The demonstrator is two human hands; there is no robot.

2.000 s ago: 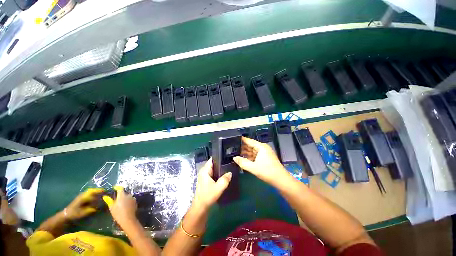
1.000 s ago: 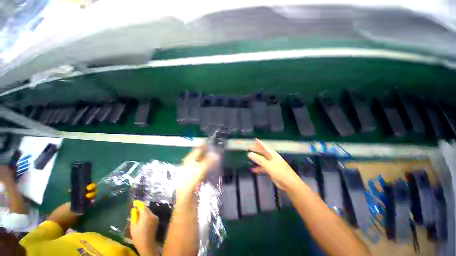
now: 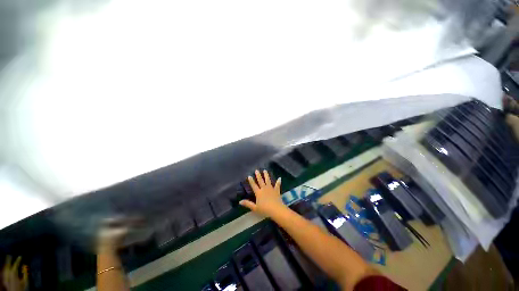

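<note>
Dark units stand in a row on the conveyor belt behind the pale rail. More dark units with glossy windows lie on the bench in front of the rail. My right hand is open with fingers spread, reaching over the rail at the belt row; it holds nothing visible. My left hand is blurred over the belt at the left, beside a dark shape; whether it grips anything cannot be told. Several units and blue film pieces lie on the cardboard at right, beside dark tweezers.
A bright white shelf spans the upper view, hiding much of the belt. A tray of dark units lies on white sheets at right. A neighbour's yellow-tipped hand shows bottom left; another person's hand shows at the right edge.
The view has tilted and swung right. The unit formerly held is no longer seen in my hands. My left hand has moved farther left over the belt; my right hand has spread its fingers.
</note>
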